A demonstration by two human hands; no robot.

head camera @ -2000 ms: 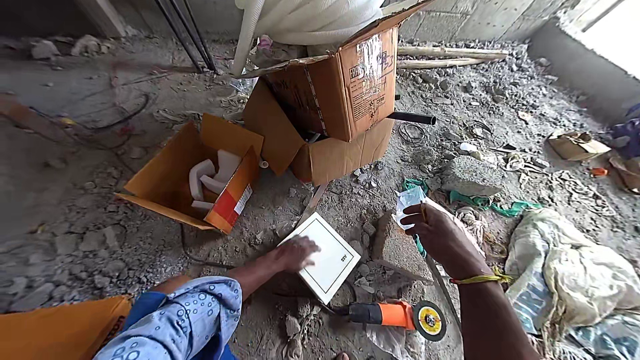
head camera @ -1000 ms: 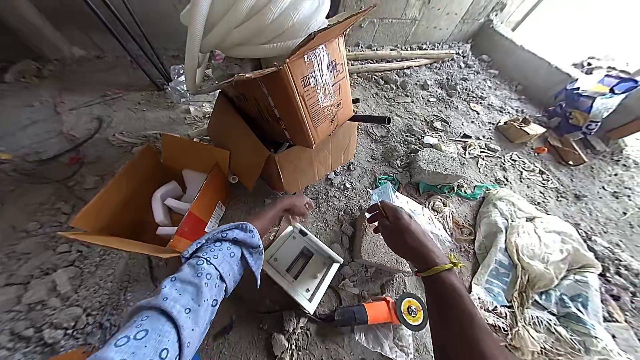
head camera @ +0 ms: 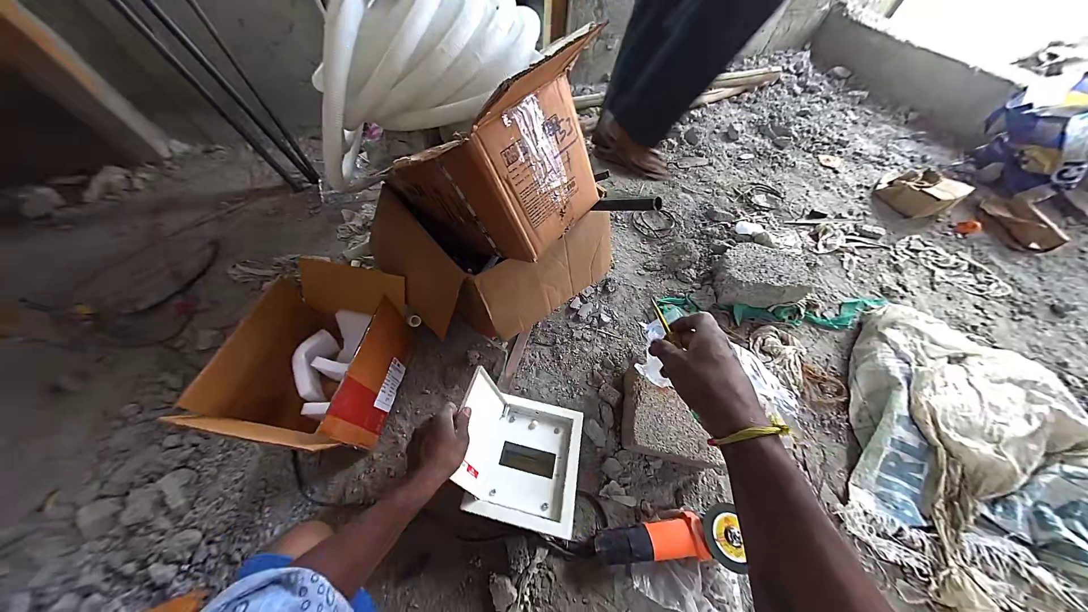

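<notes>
A white metal distribution box sits on the rubble floor with its hinged door swung out to the left. My left hand grips the door's left edge. To the right, above a concrete block, my right hand pinches a thin yellow stick-like tool, whose exact kind I cannot tell. Below that hand, an orange and black angle grinder with a yellow-centred disc lies beside the box's lower right corner.
An open carton with white foam pieces stands at left. Larger cartons and a coil of white corrugated pipe are behind. A person's legs stand at the back. White sacking lies at right, among rubble and a concrete chunk.
The box's door was closed two seconds ago under my left hand; now it stands open. A person's legs have come into view at the back.
</notes>
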